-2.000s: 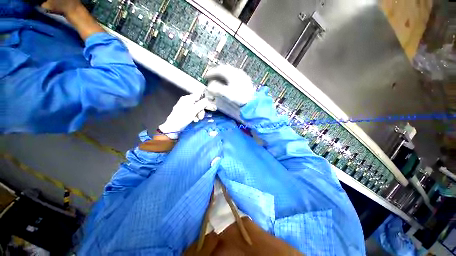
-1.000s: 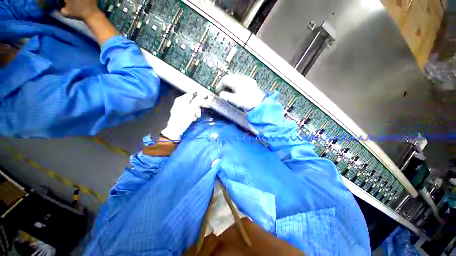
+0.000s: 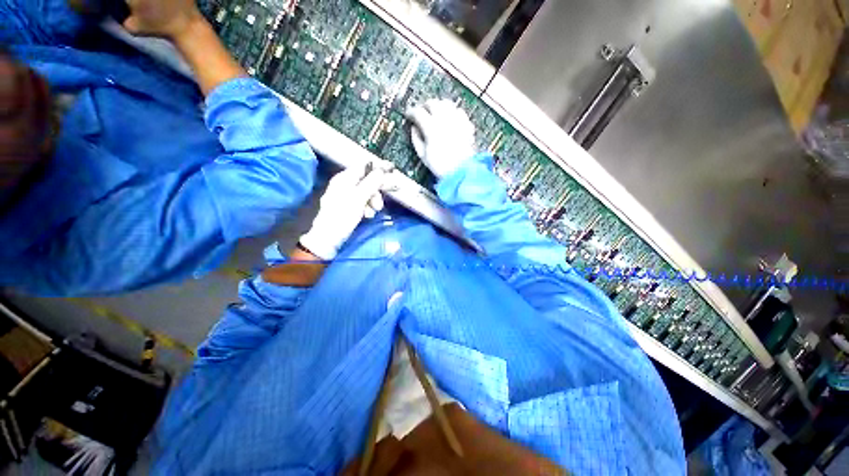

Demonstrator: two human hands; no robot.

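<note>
Green circuit boards (image 3: 368, 79) lie edge to edge in a row between two pale conveyor rails. My right hand (image 3: 441, 136), in a white glove, is over the boards with its fingertips at a board's surface; whether it holds a small part cannot be told. My left hand (image 3: 346, 206), also gloved in white, is at the near rail, its fingers closed on the end of a long grey strip (image 3: 424, 204). The strip slants along the rail edge in front of my chest, its far end near my right sleeve.
A co-worker's blue sleeve (image 3: 251, 139) and bare hand are at the upper left, close to the near rail. A steel table (image 3: 689, 121) lies beyond the far rail (image 3: 559, 144). A thin blue coiled cord (image 3: 707, 278) crosses to the right. A black crate stands at the lower left.
My right hand has moved up and away from the strip, out over the boards, and its fingers have extended. My left hand stays at the strip's end. More of the strip shows than at first.
</note>
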